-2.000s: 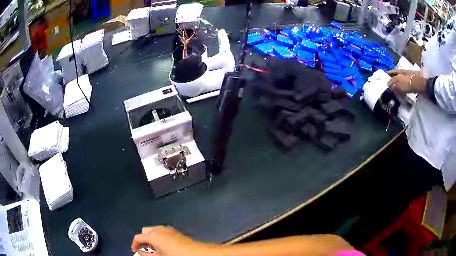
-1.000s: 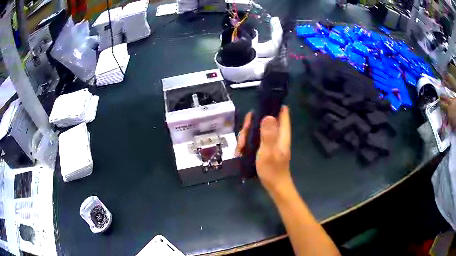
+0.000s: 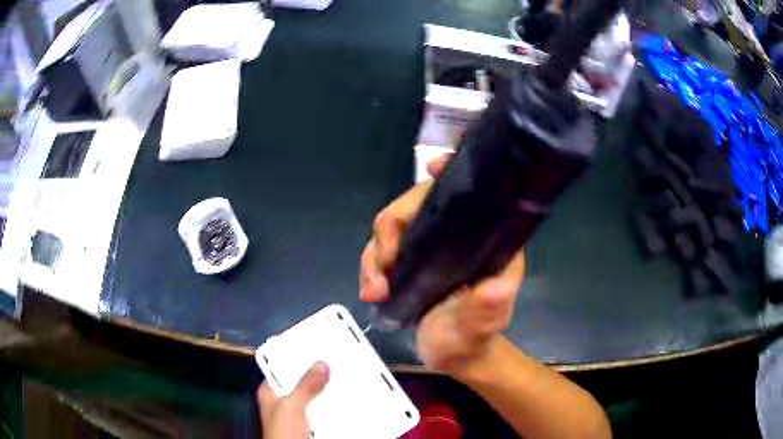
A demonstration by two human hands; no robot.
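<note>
My right hand (image 3: 468,317) is wrapped around the thick black electric screwdriver (image 3: 506,180), which is tilted with its lower end pointing down-left. The tip is near the upper right edge of the white back cover (image 3: 343,377); I cannot tell if it touches. My left hand (image 3: 290,407) holds the cover at the bench's near edge, thumb on top. The cover is a flat rounded rectangle with slots along its edges. What lies under it is hidden.
The screw feeder (image 3: 442,120) stands partly behind the screwdriver. A screw cup (image 3: 214,237) sits at left. Stacked covers (image 3: 200,110) and instruction sheets (image 3: 73,197) lie further left. Black foam pads (image 3: 687,206) and blue battery packs (image 3: 730,120) are heaped at right.
The view has shifted down and left. My right hand, empty at first, took hold of the screwdriver and brought it to the cover. My left hand has come into view on the cover.
</note>
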